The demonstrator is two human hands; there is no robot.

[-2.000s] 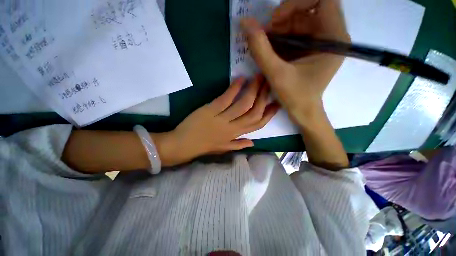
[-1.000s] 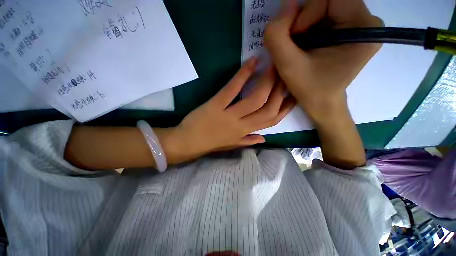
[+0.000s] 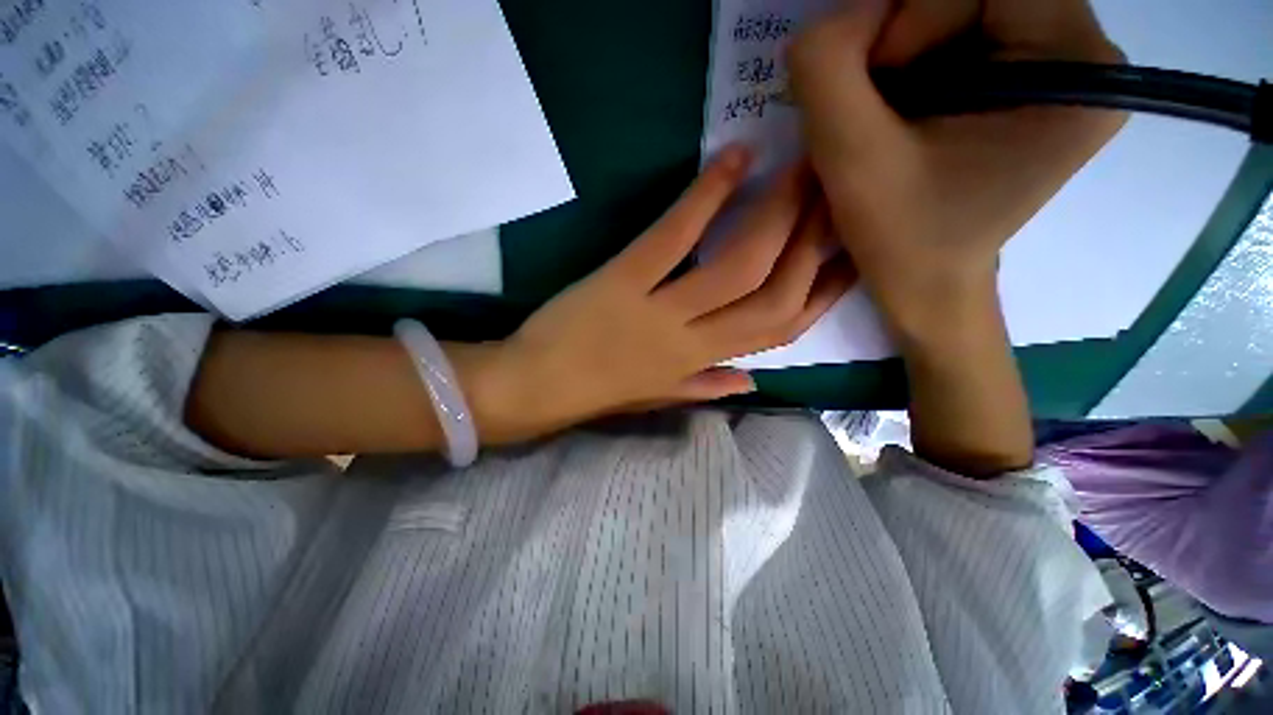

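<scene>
My right hand (image 3: 949,182) grips a long black pen (image 3: 1075,84) at the upper right, its barrel running out of the picture's right edge. The pen's tip is hidden by the fingers. The hand rests on a white sheet (image 3: 1089,266) with short lines of black handwriting at its left edge. My left hand (image 3: 670,307) lies flat on that sheet's lower left part, fingers apart, holding nothing. Filled list sheets (image 3: 377,182) with handwriting lie at the upper left, overlapping.
A larger pale sheet (image 3: 454,261) shows under the list sheets on the dark green tabletop (image 3: 614,84). A silvery, dimpled flat sheet (image 3: 1201,335) lies at the right edge. Purple cloth (image 3: 1173,489) of another person shows at lower right.
The papers and both hands now appear further right and slightly higher in view. The pen's yellow band has gone out of the picture. The right hand still holds the pen.
</scene>
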